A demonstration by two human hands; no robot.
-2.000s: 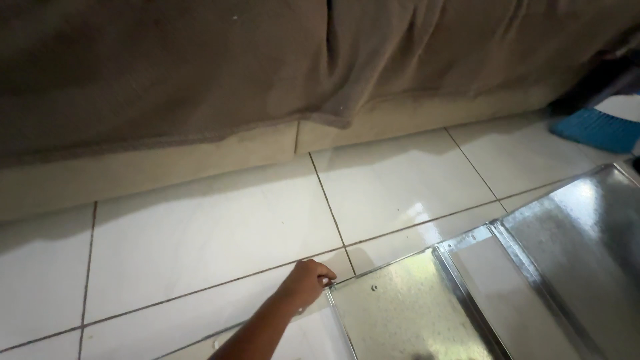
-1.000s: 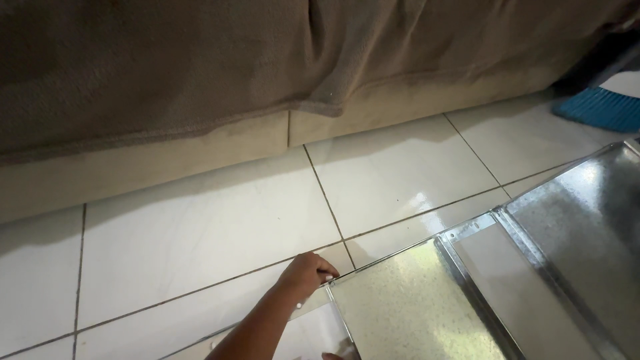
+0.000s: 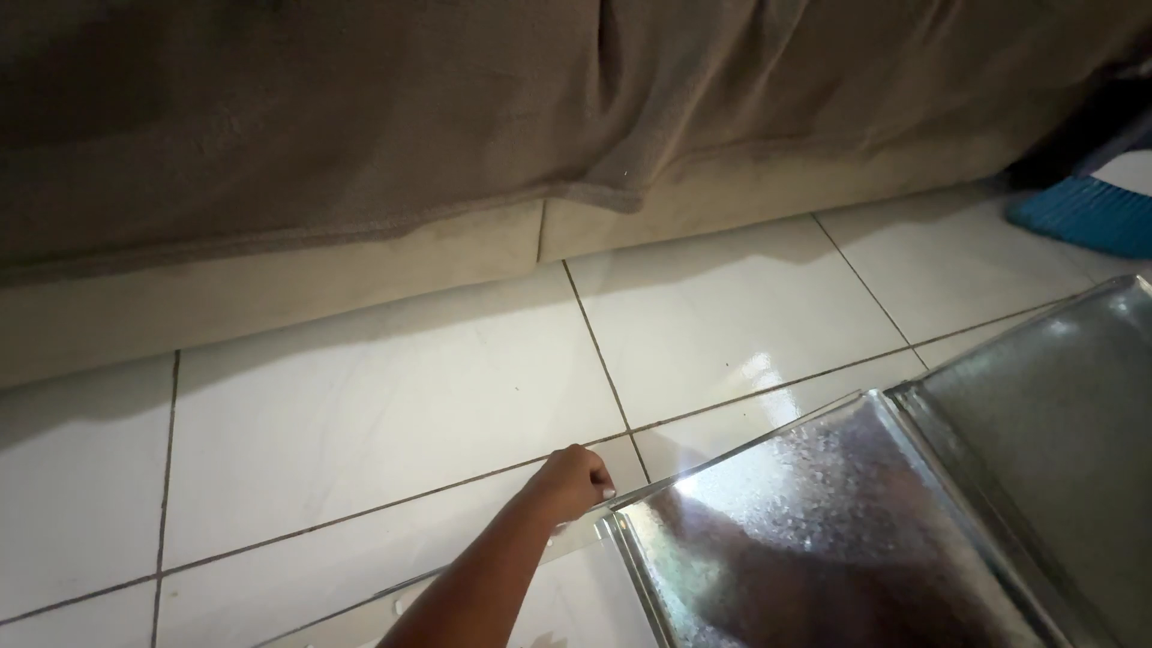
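My left hand (image 3: pixel 576 484) reaches in from the bottom, with its fingers curled on the edge of a thin metal frame, just beyond the near left corner of a shiny sheet-metal panel (image 3: pixel 810 504). This panel has folded rims and lies low over the tiled floor. A second, darker metal panel (image 3: pixel 1062 432) adjoins it on the right, with a raised seam between them. Left of the shiny panel, a pale flat surface (image 3: pixel 585 585) shows inside the frame, partly behind my forearm. My right hand is out of view.
A brown cloth (image 3: pixel 360 108) hangs over a beige upholstered base (image 3: pixel 432 261) along the far side. White floor tiles (image 3: pixel 387 405) with dark joints lie between it and the metal panels. Blue broom bristles (image 3: pixel 1080 216) rest on the floor at the far right.
The pale strip between the two metal panels no longer shows; shiny metal now spans that place. My left hand stays near the same corner. Fingertips at the bottom edge a second ago are gone.
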